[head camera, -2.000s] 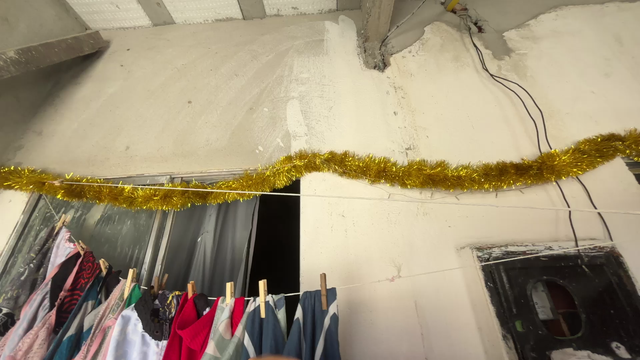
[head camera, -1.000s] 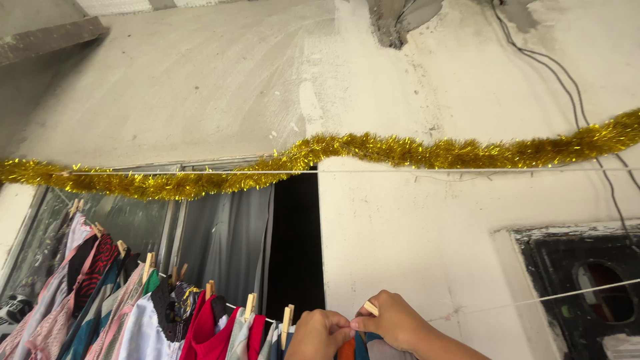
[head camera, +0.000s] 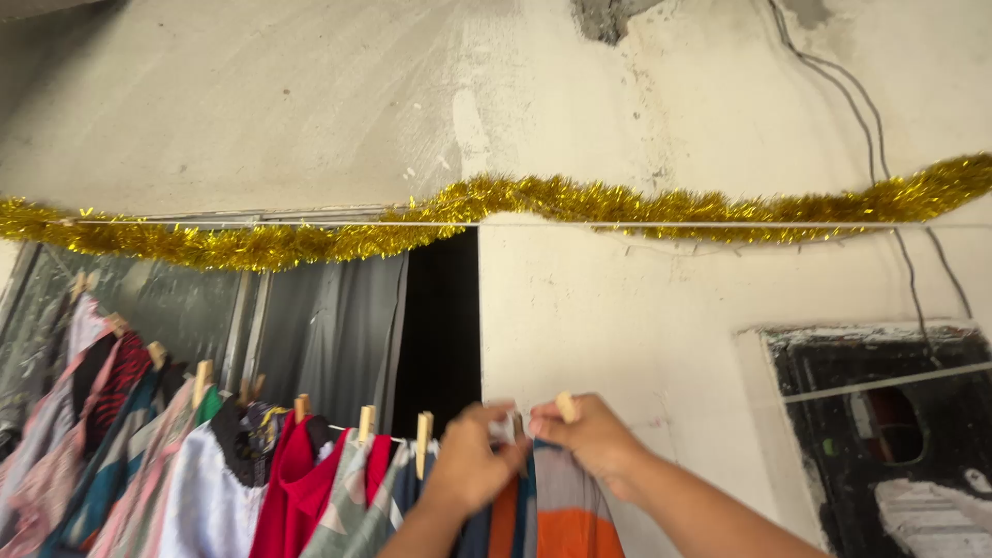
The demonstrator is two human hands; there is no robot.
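Note:
My left hand, blurred, is at a clothespin on the line, above a dark garment; whether its fingers grip the pin is unclear. Beside it on the right, my right hand holds a wooden clothespin and is at the top edge of a grey and orange garment hanging at the line. Further left hang a red garment, a white one and several others, pinned with wooden clothespins.
Gold tinsel garland runs across the wall, with a taut white cord in front. Behind the laundry is a window with a grey curtain. A black panel is at right. Dark cables hang down the wall.
Both hands have come up to the line since the oldest frame. The grey and orange garment now shows below the right hand, and the left hand has parted a little from the right.

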